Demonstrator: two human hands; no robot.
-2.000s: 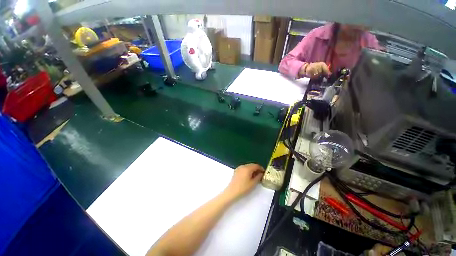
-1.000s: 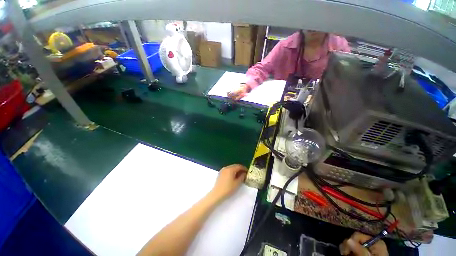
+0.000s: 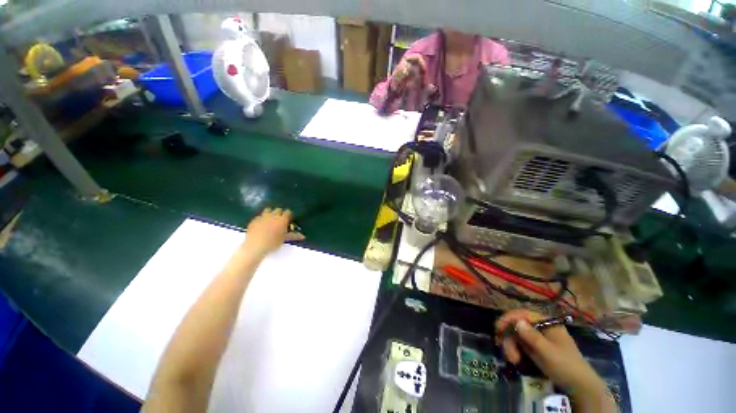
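My left hand (image 3: 269, 229) is at the seam between the white sheet (image 3: 307, 323) and the green belt. A small dark piece with a yellow part, which looks like a power adapter board (image 3: 294, 230), is at its fingertips, partly hidden. My right hand (image 3: 537, 343) is over the black test fixture panel (image 3: 428, 331) and holds a dark pen-like stick (image 3: 557, 322). Below it are a cream socket strip (image 3: 395, 393) with a round white outlet and a green fixture circuit board (image 3: 478, 367) in a clear tray. Another white outlet shows at the bottom edge.
A yellow-black striped bar (image 3: 391, 211) stands right of my left hand. Beyond the panel are a clear light bulb (image 3: 437, 199), red and black test leads (image 3: 516, 282) and a large grey vented box (image 3: 549, 153). A person in pink (image 3: 468, 68) sits opposite. A grey shelf crosses overhead.
The view has turned right. My left hand has moved left from the striped bar to the belt edge, with a small piece now at its fingertips. My right hand has come further into view over the panel.
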